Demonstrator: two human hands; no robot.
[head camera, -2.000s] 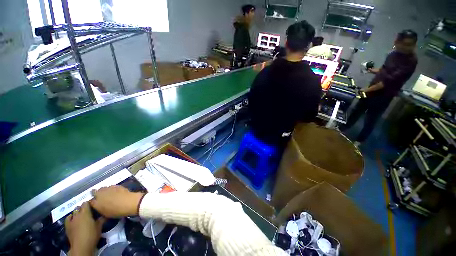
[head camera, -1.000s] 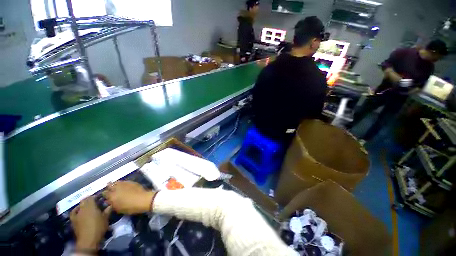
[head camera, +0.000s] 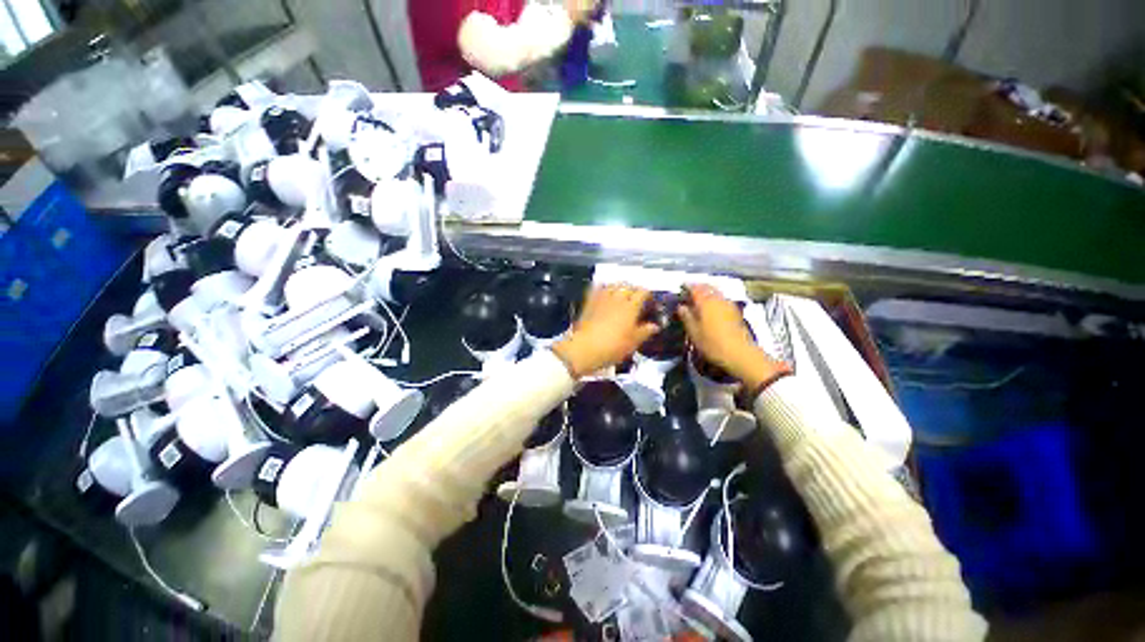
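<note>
Several white security cameras with glossy black ball heads stand in rows on the dark bench in front of me. My left hand and my right hand meet at a black ball head in the back row, one on each side, with fingertips on it. Whether a small piece is between the fingers cannot be told. Small clear and white flat pieces lie at the near edge of the rows.
A large pile of white cameras lies at left, by a blue box. A green conveyor with a metal rail runs behind. A carton tray with white sleeves is at right. A person in red is across the belt.
The view has swung left and down, bringing the camera pile and rows into sight. Both hands now meet at a black ball head; earlier they were together near the long white strip.
</note>
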